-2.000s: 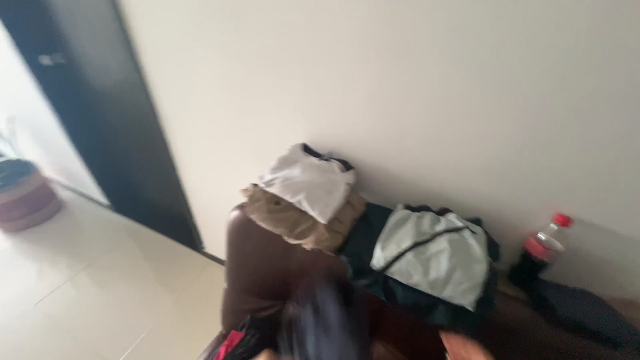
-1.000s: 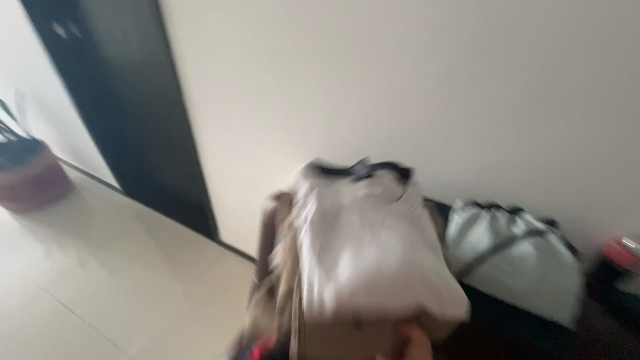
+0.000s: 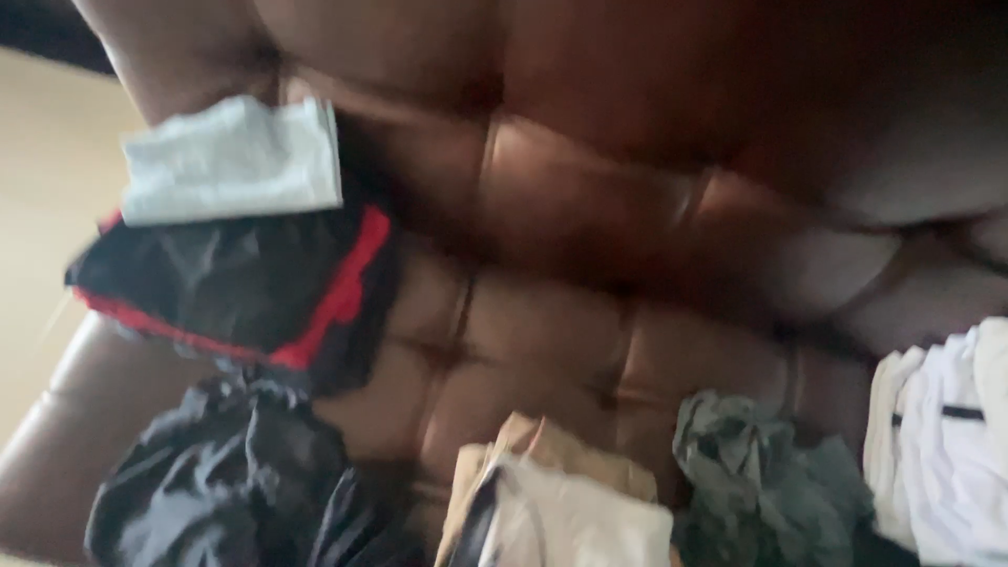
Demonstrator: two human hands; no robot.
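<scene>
Neither of my hands can be clearly made out; only a sliver of what may be skin shows at the bottom edge, beside a folded white garment (image 3: 583, 520). That garment lies against tan folded clothing (image 3: 598, 461) at the bottom centre. To its left is a crumpled dark garment (image 3: 228, 480), and to its right a grey-green crumpled garment (image 3: 772, 465). A black and red folded garment (image 3: 236, 283) rests at the left of the sofa, with a pale folded cloth (image 3: 232, 161) on top of it.
The brown tufted leather sofa (image 3: 543, 339) fills most of the view. White folded clothes (image 3: 945, 441) stand in a stack at the right edge. A pale surface (image 3: 55, 213) shows beyond the sofa at the far left.
The view has swung from the wall and sofa back down to the seat. A hand at the folded white and tan clothes one second ago is no longer clearly visible.
</scene>
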